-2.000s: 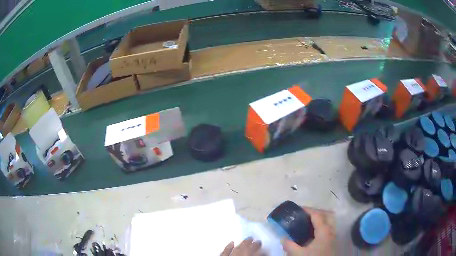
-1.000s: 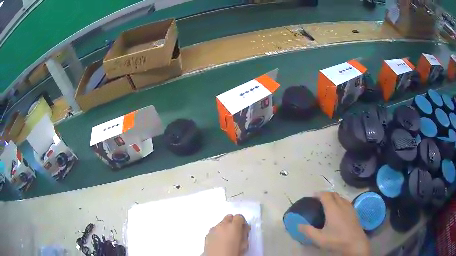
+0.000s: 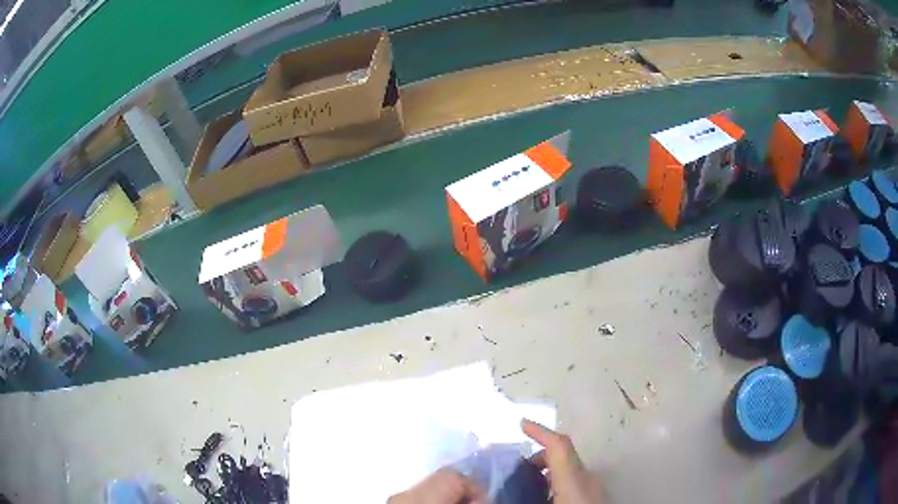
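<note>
A dark round unit [image 3: 517,476] is at the bottom centre, partly inside a thin translucent bag [image 3: 473,461]. My left hand [image 3: 433,488] is at the bag's left side, its fingers closed on it and cut off by the lower edge. My right hand [image 3: 566,468] is at the unit's right side, thumb and fingers around it. The unit's lower part is hidden by the frame edge. A bright white stack of sheets or bags [image 3: 364,433] lies under and left of the hands.
Retail boxes [image 3: 507,212] and black round units [image 3: 381,266] stand on the green belt [image 3: 433,221]. Black and light-blue units [image 3: 766,404] are piled at right. Black cables [image 3: 236,480] and a pale blue item [image 3: 138,492] lie at left. Cardboard trays [image 3: 320,94] sit behind.
My right hand has brought the unit left from beside the pile to my left hand, and the bag now partly covers it. The whole view has shifted slightly.
</note>
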